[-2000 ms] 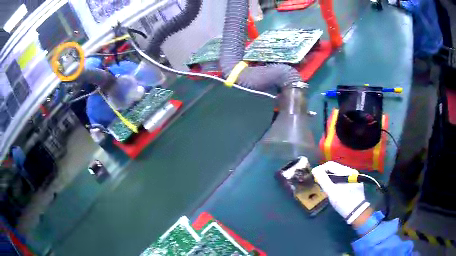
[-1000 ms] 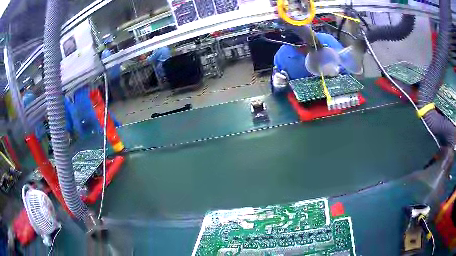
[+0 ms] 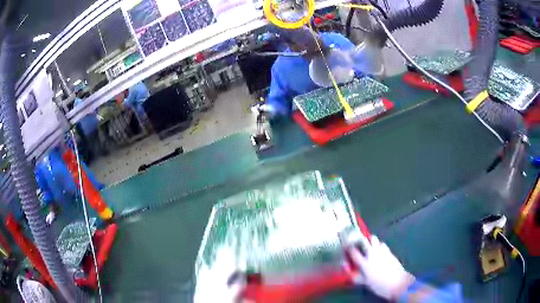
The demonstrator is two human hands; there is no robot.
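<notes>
A large green circuit board (image 3: 278, 222) with a white outline and a stepped far corner lies on a red pad (image 3: 302, 285) in front of me. It is blurred and glares white in the middle. My left hand (image 3: 220, 283), in a white glove, grips the near left corner of the board and pad; it is blurred. My right hand (image 3: 379, 267), gloved with a blue sleeve, grips the right side near the front corner. The fingertips under the edges are hidden.
The iron stand (image 3: 492, 255) holds the soldering iron at the right. A clear fume hood (image 3: 503, 177) hangs behind it. Across the dark green conveyor (image 3: 177, 242), a person in blue (image 3: 284, 77) sits behind another board (image 3: 340, 100) on red. A grey hose (image 3: 26, 177) hangs at the left.
Both hands have come into view and taken hold of the board and pad. The board now lies farther forward, over the conveyor side. The view has turned and tilted.
</notes>
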